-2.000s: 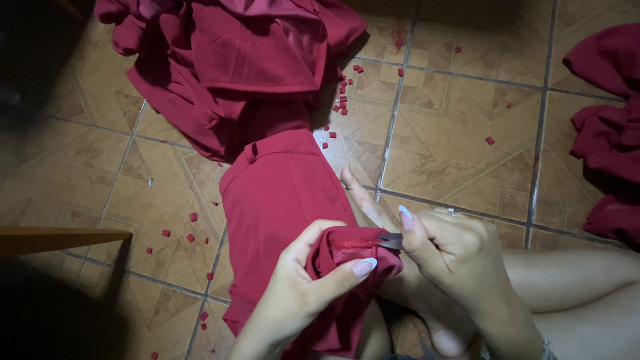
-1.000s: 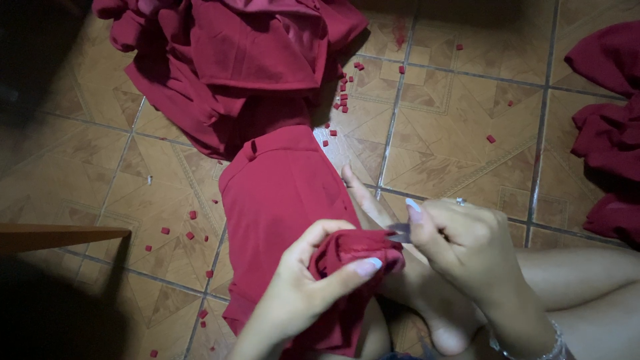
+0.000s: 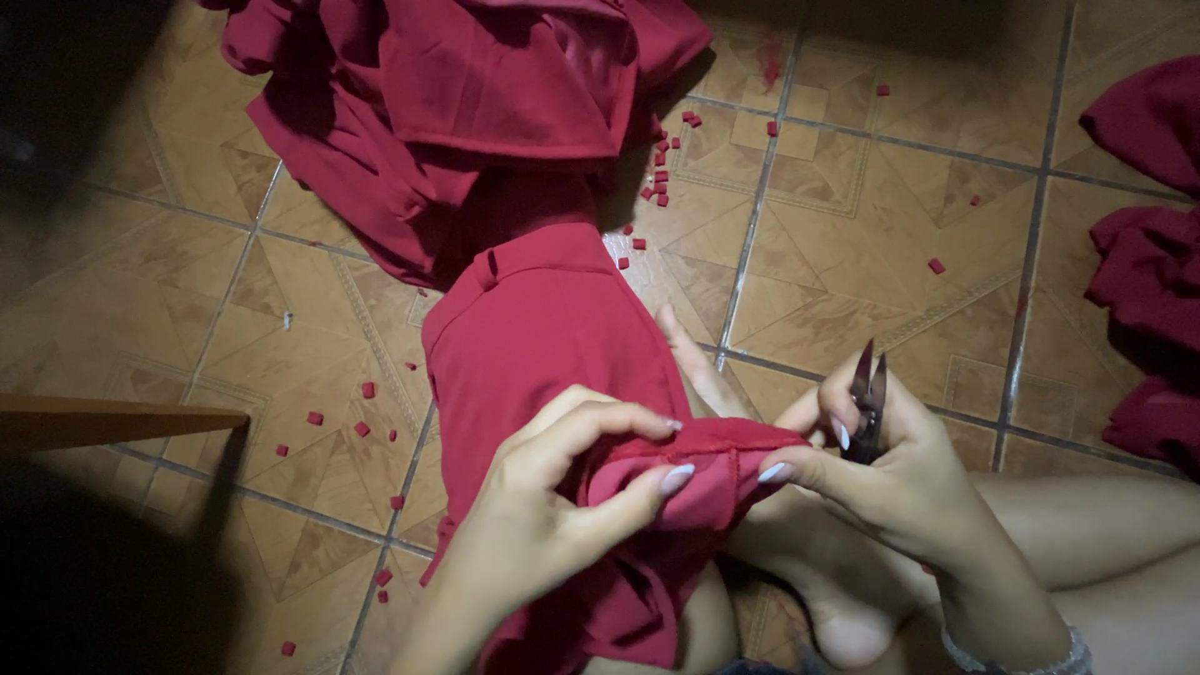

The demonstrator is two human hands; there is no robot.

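A red fabric garment (image 3: 562, 328) with a waistband and belt loop lies across my lap, its lower part bunched in my hands. My left hand (image 3: 562, 478) pinches a folded, stitched edge between thumb and fingers. My right hand (image 3: 872, 450) grips the same edge farther right with its thumb and a finger. Small dark thread snips (image 3: 870, 403) are also held in my right hand, their two pointed blades apart and facing up, away from the cloth. The seam between my hands shows red overlock stitching.
A heap of red garments (image 3: 506, 84) lies ahead on the tiled floor (image 3: 900, 225), touching the held one. More red cloth (image 3: 1158, 244) lies at the right edge. Small red fabric bits (image 3: 661, 176) are scattered about. A wooden furniture leg (image 3: 122, 420) juts in from the left. My bare legs are folded at lower right.
The snips were at the fabric edge in my right fingers; now they sit back in my right hand, points up. My right thumb and finger have taken hold of the edge, which is spread wider.
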